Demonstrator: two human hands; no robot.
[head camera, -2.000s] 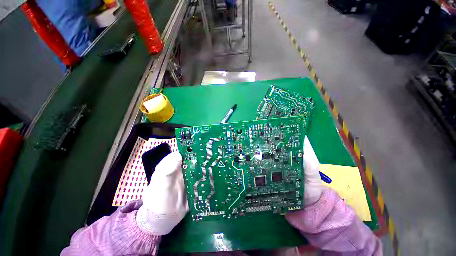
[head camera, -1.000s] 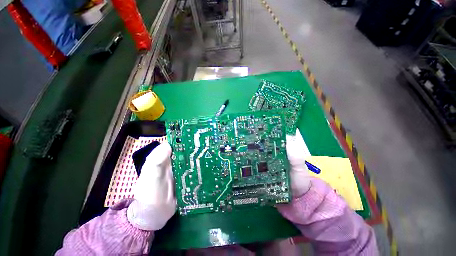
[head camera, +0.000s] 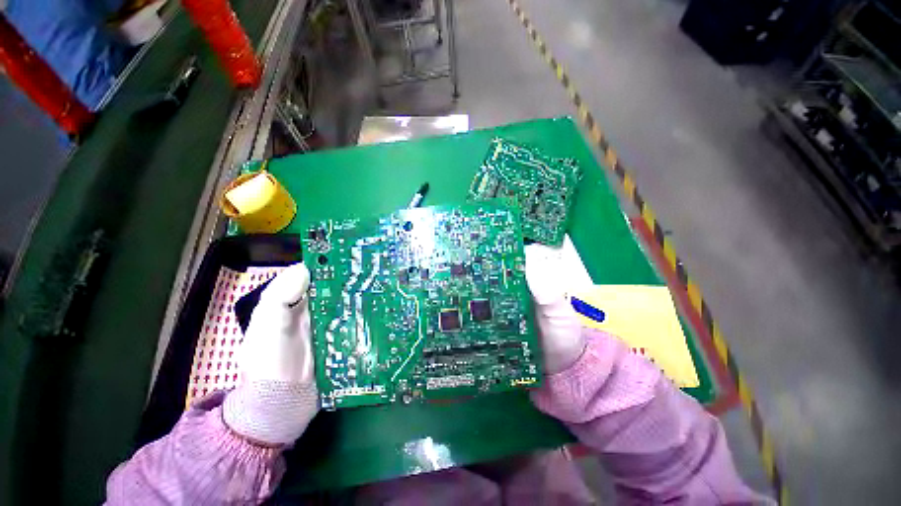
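A green circuit board (head camera: 420, 306) is held up over the green mat, its solder side with pale traces and two small dark chips facing me. My left hand (head camera: 279, 346), in a white glove, holds its left edge. My right hand (head camera: 555, 311), also gloved, holds its right edge. A blue marker cap (head camera: 587, 309) sticks out beside my right hand; the rest of the marker is hidden. The fingers behind the board are hidden.
A second board (head camera: 529, 188) lies on the mat's far side near a dark pen (head camera: 420, 195). A yellow container (head camera: 259, 204) stands far left. A black tray holds a red-dotted sheet (head camera: 217, 336). Yellow paper (head camera: 642, 321) lies right. The conveyor (head camera: 109, 208) carries boards.
The whole view has shifted, so the mat and objects sit further left and higher. The board is still between both hands, and a bright glare now shows on its upper part.
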